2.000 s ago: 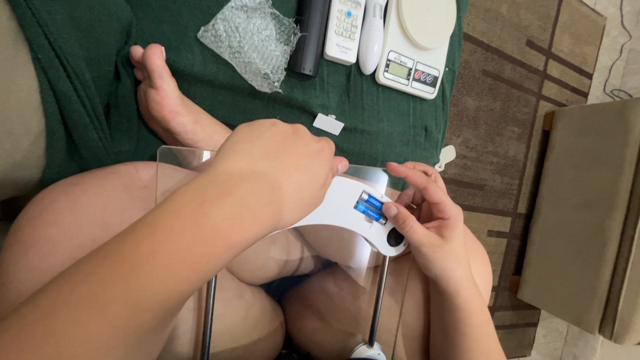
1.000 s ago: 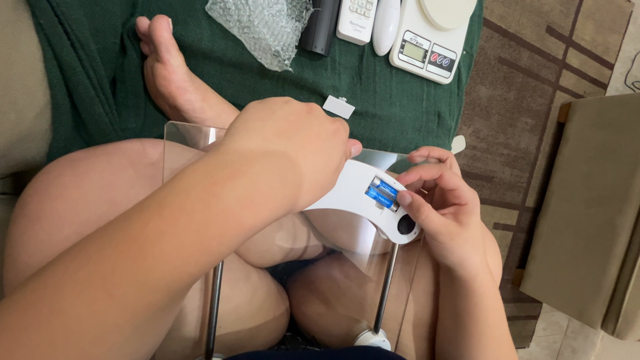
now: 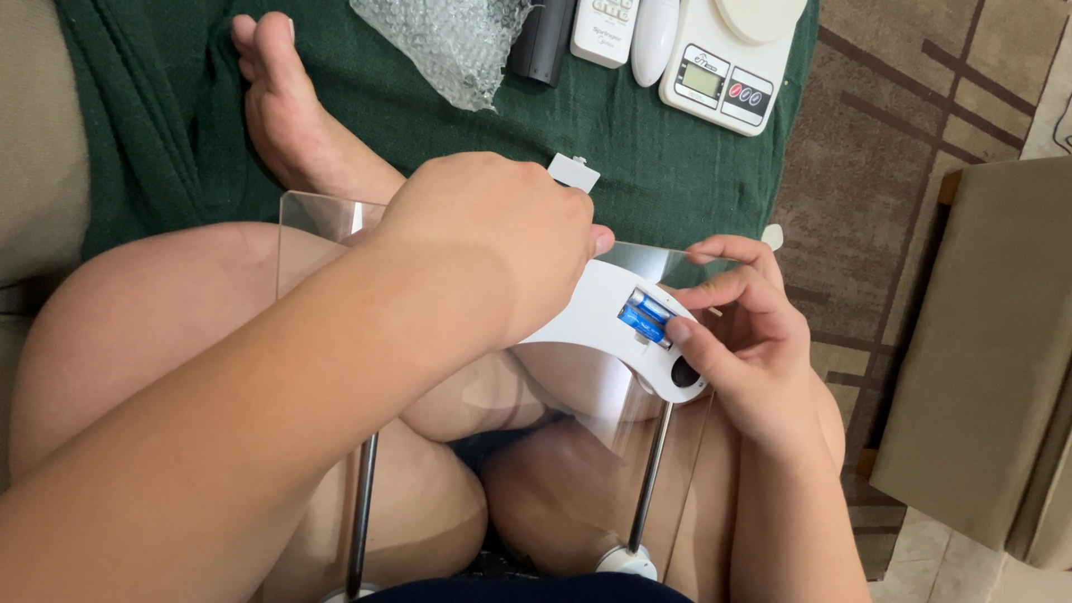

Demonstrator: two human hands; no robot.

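Observation:
A glass bathroom scale (image 3: 586, 444) lies underside up across my lap, with a curved white plastic housing (image 3: 578, 318) along its far side. Two blue batteries (image 3: 646, 316) sit in the open compartment near the housing's right end. The thumb of my right hand (image 3: 737, 335) touches the right end of the batteries, its other fingers at the glass edge. My left hand (image 3: 502, 243) reaches over the far edge of the scale and holds it; its fingertips are mostly hidden. Beyond it, a small white battery cover (image 3: 574, 172) lies on the green cloth.
On the green cloth (image 3: 653, 180) lie bubble wrap (image 3: 461, 50), a dark cylindrical object (image 3: 543, 42), a white remote control (image 3: 605, 33), a white rounded device (image 3: 656, 42) and a white kitchen scale (image 3: 729, 75). A bare foot (image 3: 293, 109) rests at the left. A beige upholstered piece (image 3: 980, 352) stands on the right.
The fingers of my right hand have shifted around the battery compartment, its thumb still at the batteries. My left hand keeps its hold on the glass. The view has moved slightly.

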